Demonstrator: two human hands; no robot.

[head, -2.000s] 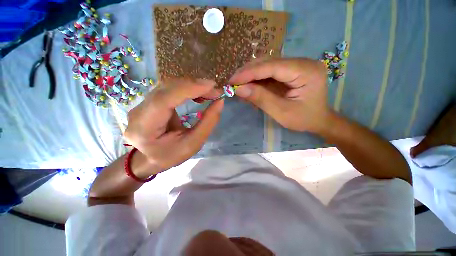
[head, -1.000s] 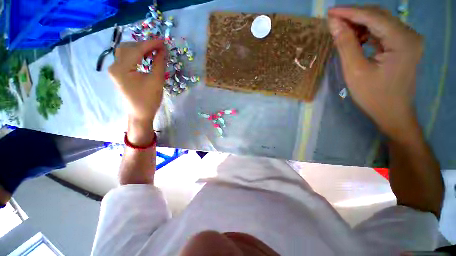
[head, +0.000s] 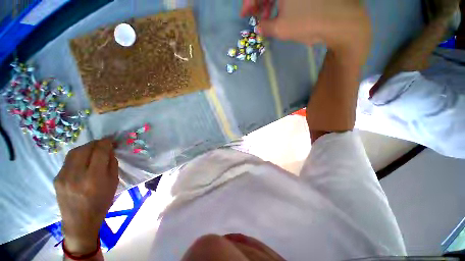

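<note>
My left hand (head: 86, 186) is palm down at the near edge, its fingertips just left of a few red-and-pale-blue parts (head: 137, 138). Whether it pinches anything is hidden. My right hand (head: 301, 23) reaches across the top right, partly cut off by the top edge. Its blurred fingertips are at the far side of a small pile of yellow-white-blue parts (head: 248, 47); any part in them cannot be made out. A larger pile of assembled red, pale blue and yellow pieces (head: 43, 112) lies at the left.
The brown speckled board (head: 148, 66) lies between the piles, with a white disc (head: 125, 34) on its far part and a pale curved strip (head: 184, 53) on its right. A black plier handle (head: 7, 142) shows at the left edge. Another person's arm (head: 418, 53) is at the far right.
The view has turned and shifted right. My left hand has moved from over the assembled pile to beside the red-and-pale-blue parts. My right hand is now at the yellow-white-blue pile.
</note>
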